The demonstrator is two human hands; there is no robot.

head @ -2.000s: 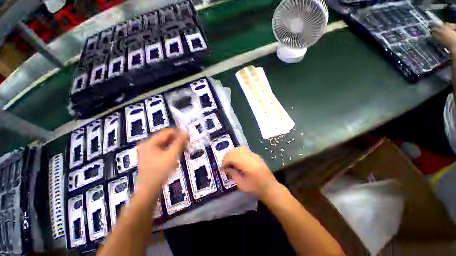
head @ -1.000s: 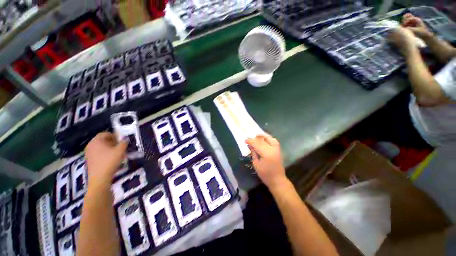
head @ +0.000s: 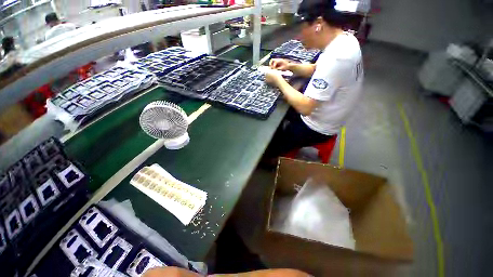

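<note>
The black blister tray (head: 51, 258) lies at the lower left, cut off by the picture's edge, with silver frames (head: 97, 226) in its pockets. One silver frame (head: 97, 268) at the bottom edge looks blurred. The white release sheet (head: 186, 215) with tan-gold pieces lies on the green bench right of the tray. A strip of my right hand or forearm (head: 232, 272) shows along the bottom edge; its fingers are hidden. My left hand is out of the picture.
A tray stack (head: 46, 216) stands at the left. A white fan (head: 164, 120) stands behind the release sheet. Gold specks lie beside the sheet. Further trays (head: 246, 92) and a seated person (head: 335, 81) are up the bench. An open carton (head: 373, 216) holds white film.
The view has swung right and up. The release sheet lies free; my right hand was at it one second ago. My left hand and the frame it held have left clear view.
</note>
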